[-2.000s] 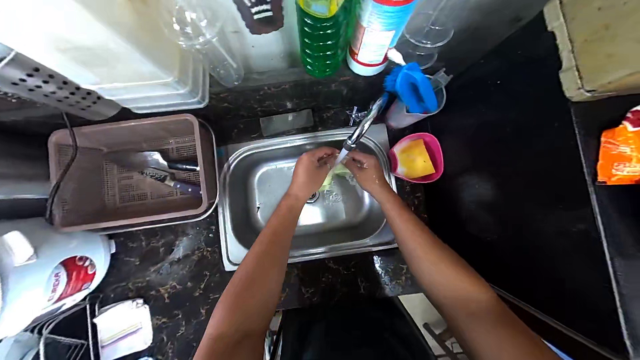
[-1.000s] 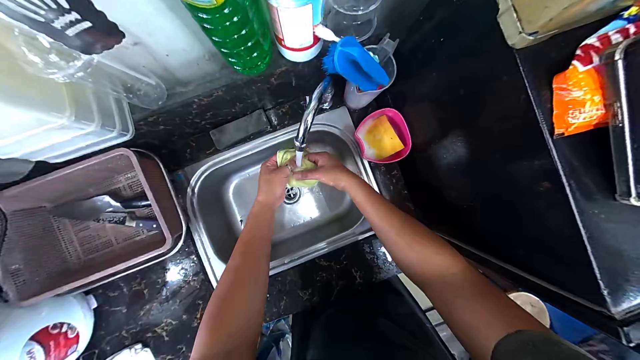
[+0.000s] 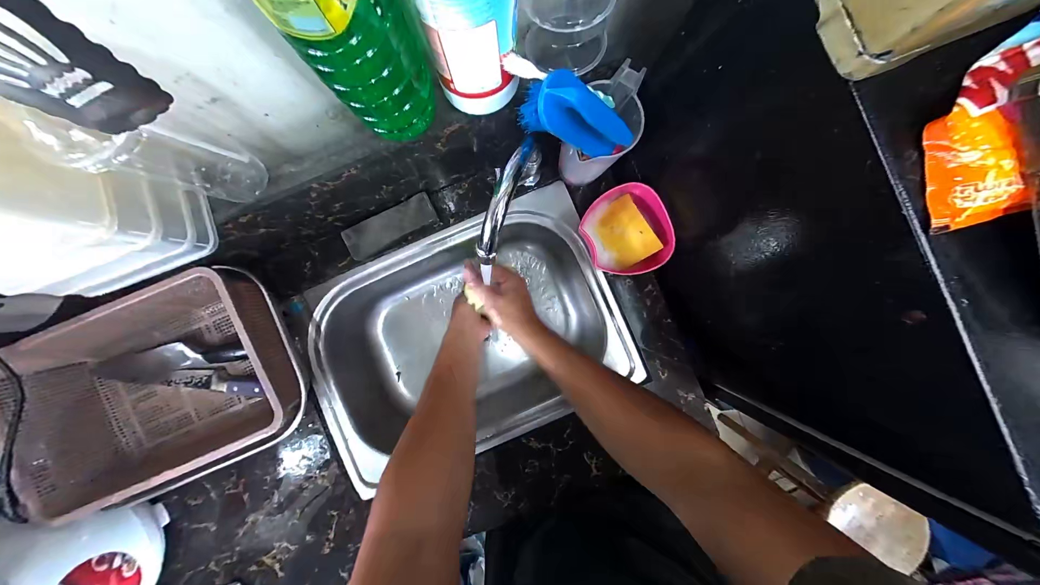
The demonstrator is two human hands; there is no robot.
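Note:
Water runs from the chrome faucet [image 3: 501, 195] onto my hands over the stainless steel sink [image 3: 414, 325]. My left hand [image 3: 471, 315] and my right hand [image 3: 505, 299] are pressed together around a small yellow-green thing [image 3: 474, 297], mostly hidden by the fingers; it looks soft, like a cloth or sponge. Both hands are closed on it beneath the stream. Right of the sink, a yellow sponge [image 3: 627, 232] sits in a pink bowl [image 3: 665, 244]. Behind the bowl, a blue scrub brush [image 3: 581, 114] rests on a clear plastic cup [image 3: 578, 167].
A brown plastic basket [image 3: 244, 325] with a knife [image 3: 236, 386] and other utensils stands left of the sink. A green bottle [image 3: 382, 73] and a white bottle [image 3: 471, 57] stand behind. An orange packet [image 3: 975, 175] lies far right on the black surface [image 3: 780, 179].
My hands have closed together around the yellow-green thing, which showed more between them a second ago. The view has turned and shifted.

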